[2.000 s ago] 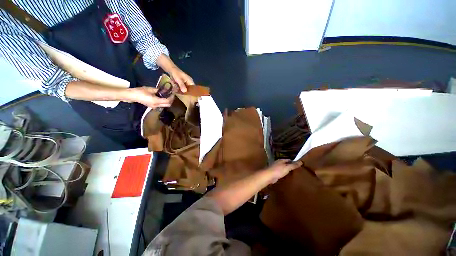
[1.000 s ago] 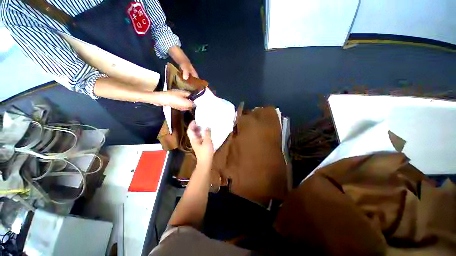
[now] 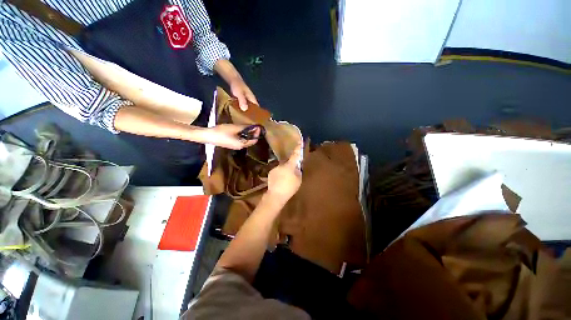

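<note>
My left hand (image 3: 285, 180) reaches out from the bottom and grips the edge of a brown panel (image 3: 287, 139) with a thin white edge. Another person holds the same bundle from the far side, with small dark thread snips (image 3: 252, 132) in one hand. Brown straps or folds (image 3: 241, 178) hang inside the bundle. A pile of brown and white panels (image 3: 332, 200) lies just right of my hand. A large brown workpiece (image 3: 407, 281) spreads over the lower right, with a white sheet (image 3: 451, 203) along its upper edge. My right hand is not in view.
The other person, in a striped shirt and dark apron (image 3: 147, 69), stands at the upper left. A red-orange card (image 3: 185, 222) lies on a white side table (image 3: 141, 234), beside grey-beige pieces with straps (image 3: 47, 194). A white table (image 3: 501, 165) is at the right.
My left hand let go of the large brown workpiece at right and reached left to the other person's bundle. The white face there has turned away, and a tan face now shows.
</note>
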